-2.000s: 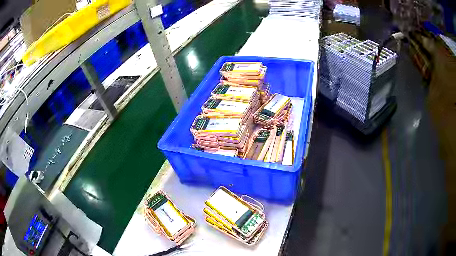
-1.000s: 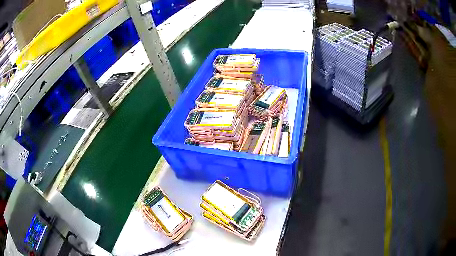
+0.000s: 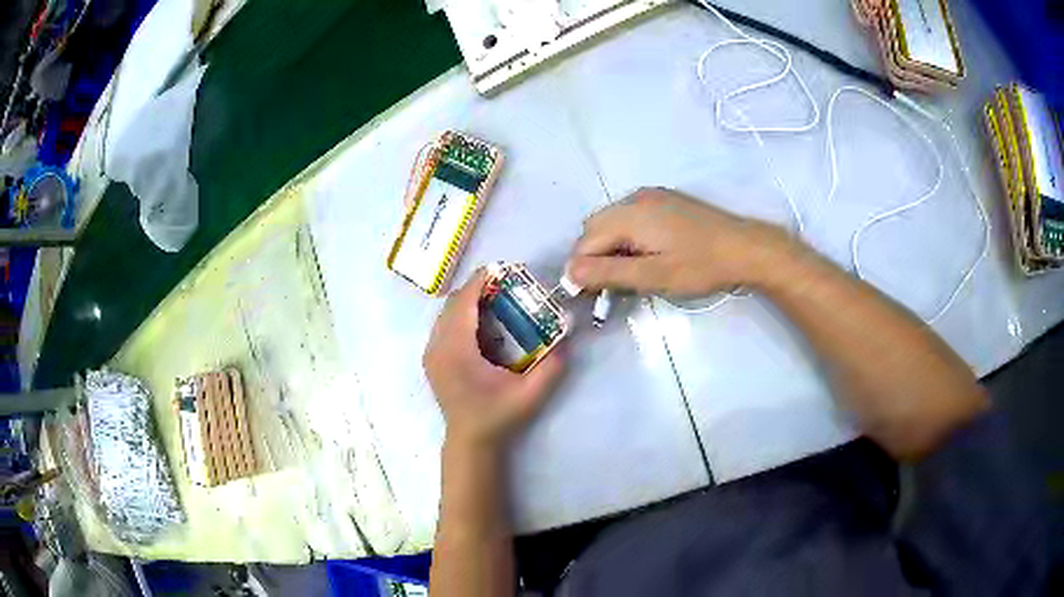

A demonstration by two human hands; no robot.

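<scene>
My left hand (image 3: 473, 373) holds an open power bank unit (image 3: 522, 317) over the white mat, its green board and dark module facing up. My right hand (image 3: 642, 251) pinches a white USB plug (image 3: 569, 283) in its fingertips, close to the unit's board end; whether it touches the port cannot be told. A second white plug (image 3: 601, 307) with a metal tip hangs below the right fingers. The white cable (image 3: 831, 134) lies in loops behind my right arm. Another open unit (image 3: 446, 212) lies on the mat just beyond the held one, its silver-white battery facing up.
Stacked units stand at the upper right (image 3: 925, 41) and right edge (image 3: 1029, 175). Another stack (image 3: 215, 428) stands at the left beside a silvery crinkled heap (image 3: 131, 455). A white fixture plate (image 3: 531, 35) is at the top. The green conveyor (image 3: 315, 88) runs along the far side.
The view has swung from the blue bin and aisle to the mat. Both hands have come into view, the left with a unit and the right with a plug.
</scene>
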